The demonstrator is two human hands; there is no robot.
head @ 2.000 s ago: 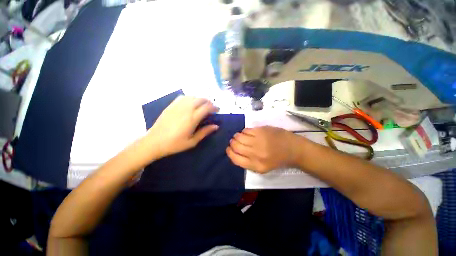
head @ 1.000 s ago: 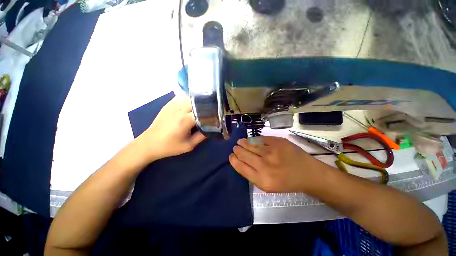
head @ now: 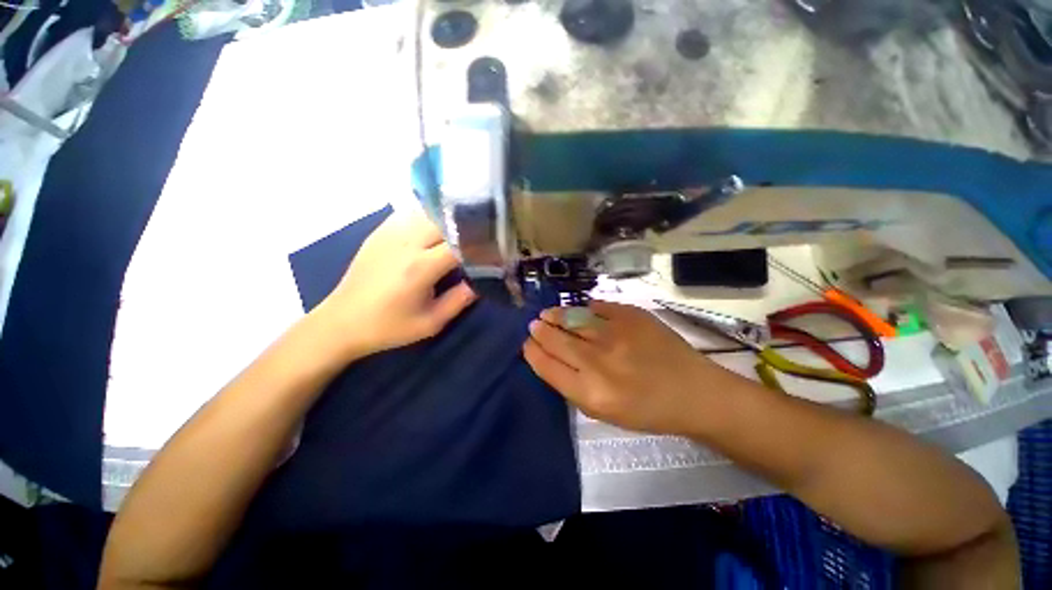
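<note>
A dark navy fabric panel lies on the white table under both hands and hangs over the front edge. Its upper right part reaches the presser foot of the sewing machine. My left hand lies on the panel left of the presser foot, thumb and fingers bent on the cloth. My right hand is at the panel's right edge, just below the foot, with fingertips on the cloth. The machine head partly hides the needle area. The hands hide the cloth beneath them.
Scissors with red and yellow handles lie right of my right hand. Behind them are a black rectangle, an orange handle, a green item and a small white-and-red box. Another navy panel lies at left. A blue basket is at lower right.
Since the first frame, the view has moved closer over the machine head. The panel's upper edge has come under the head at the presser foot. Both hands remain on the cloth.
</note>
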